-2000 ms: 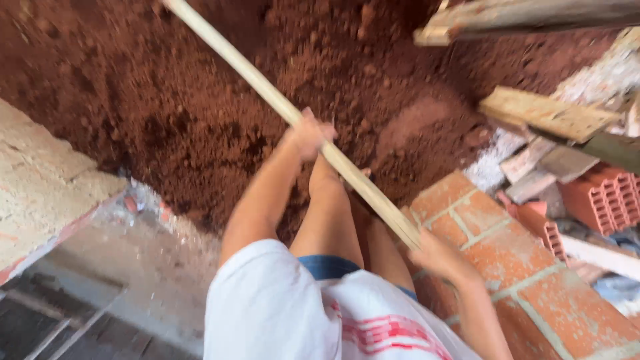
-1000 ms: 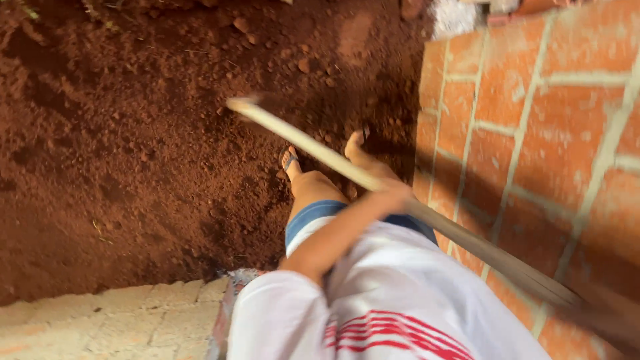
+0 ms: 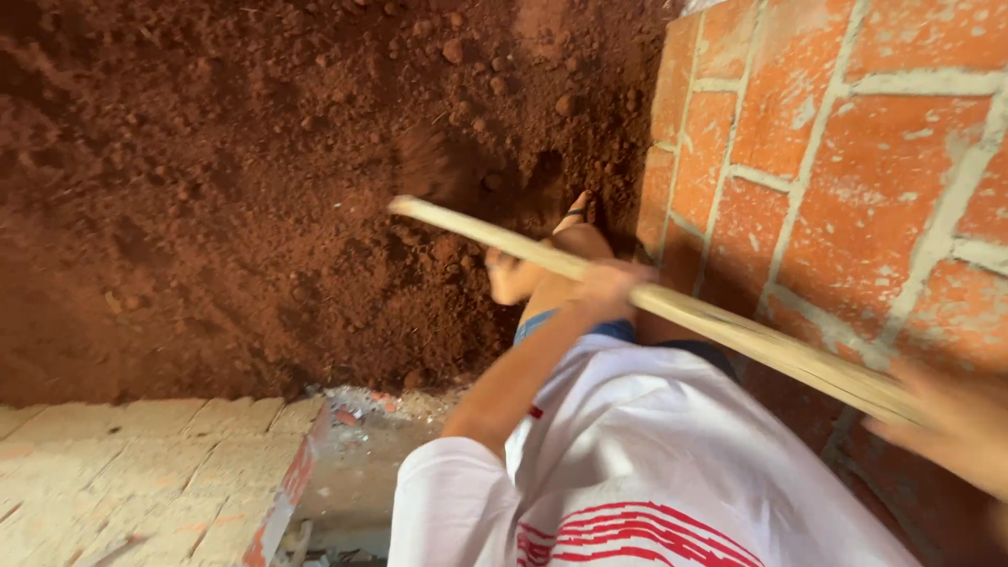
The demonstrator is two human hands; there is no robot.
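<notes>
A long pale wooden pole point(image 3: 732, 327) runs from the middle of the view down to the lower right, over my legs. My left hand point(image 3: 614, 287) is wrapped around it near its middle. At the pole's lower right end, my right hand point(image 3: 929, 409) grips it, blurred. The far end of the pole is over loose reddish-brown soil point(image 3: 276, 213), and whether a tool head is fixed there cannot be told. A blurred patch of soil shows just beyond that end. My sandalled feet stand in the soil beside the brick wall.
An orange brick wall point(image 3: 906, 189) with pale mortar rises close on my right. A lower, cream-coated brick wall point(image 3: 142, 472) stands at the lower left. Rubble bits point(image 3: 354, 413) lie by its end, next to a concrete floor point(image 3: 362, 472). Clods and small stones dot the soil.
The view has swung from the scrap bricks and boards at right to the brick wall. My right hand, blurred at the lower right a second ago, now shows more clearly on the pole.
</notes>
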